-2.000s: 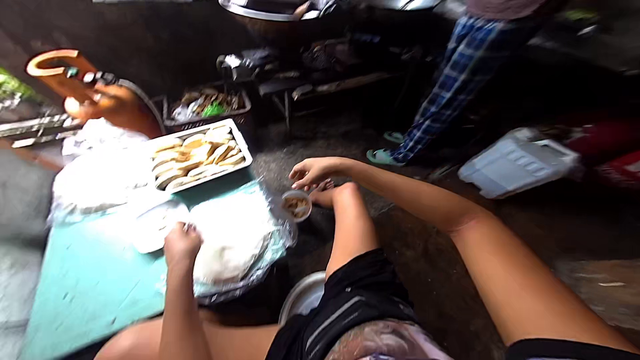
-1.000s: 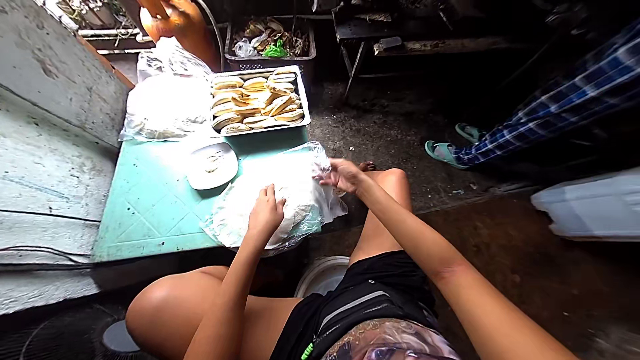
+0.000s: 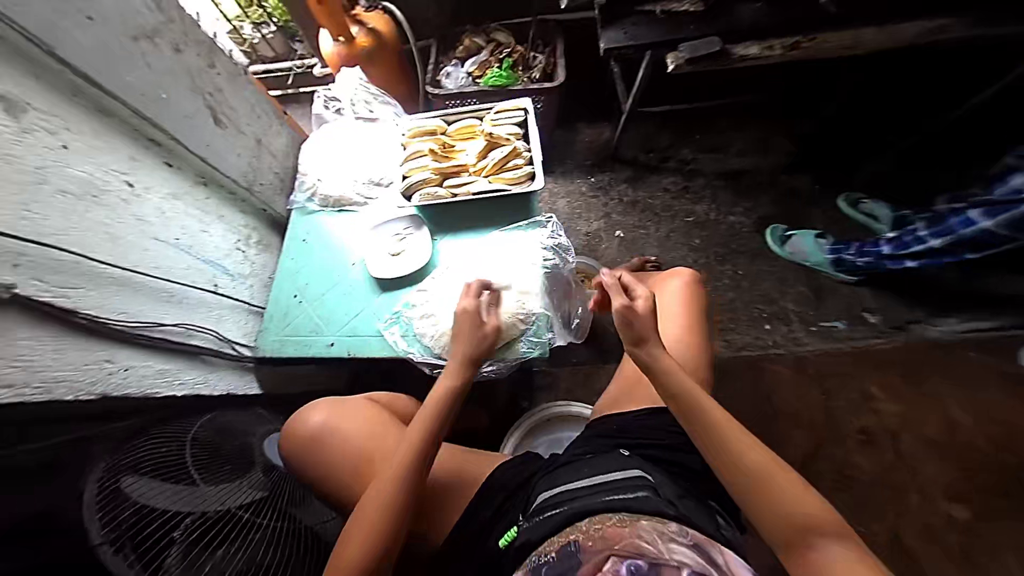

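Observation:
My left hand [image 3: 478, 324] is over a stack of thin white wrappers [image 3: 436, 308] on a clear plastic bag, at the near edge of a turquoise table [image 3: 320, 312]; its fingers are bent, and whether they pinch a wrapper is unclear. My right hand [image 3: 628, 308] hovers beside a small clear tub [image 3: 586, 272] with brownish contents, thumb and fingertips close together; anything between them is too small to tell. A square white dish [image 3: 398, 246] with a little pale stuff lies left of the wrappers. Behind it, a metal tray [image 3: 538, 152] holds many peeled, halved bananas.
A second bagged white stack [image 3: 348, 164] sits at the table's back left. Behind are an orange gas cylinder [image 3: 372, 48] and a crate of scraps [image 3: 496, 72]. A fan [image 3: 200, 496] stands lower left, a white bucket [image 3: 548, 428] between my legs. A person's slippered feet [image 3: 808, 248] are at right.
My right hand has moved from the bag's edge to beside the small tub. My left hand remains over the wrappers.

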